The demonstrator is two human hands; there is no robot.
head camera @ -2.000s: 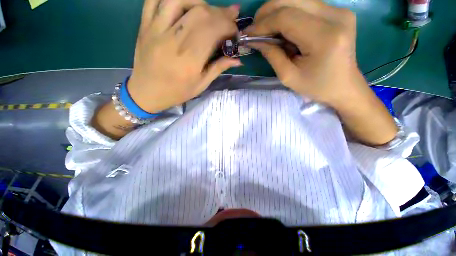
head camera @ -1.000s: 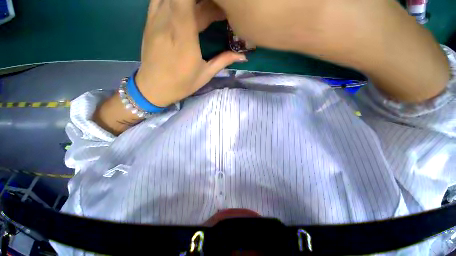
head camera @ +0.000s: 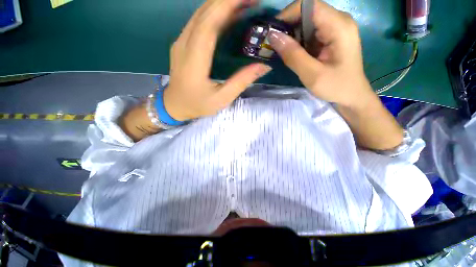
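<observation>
The watch housing (head camera: pixel 256 40) is a small black rounded shell with a shiny rim and pale parts inside, held over the green mat. My right hand (head camera: pixel 326 55) grips it, with the thumb over its open face. The tweezers (head camera: pixel 308 21), a grey metal strip, stand up from the same hand; their tips are hidden. My left hand (head camera: pixel 203 65) is beside the housing on the left, thumb and fingers spread and empty, its upper fingers blurred.
The green mat (head camera: pixel 104 36) lies under both hands. A syringe of red fluid (head camera: pixel 417 15) with a tube and black cable is at upper right. A black tray (head camera: pixel 464 68) is at the right edge. A blue box (head camera: pixel 8 14) and a yellow sheet (head camera: pixel 58 2) are at upper left.
My right arm has drawn back from its reach across the housing, and my right hand now holds the housing. My left hand has moved a little right and is off the housing.
</observation>
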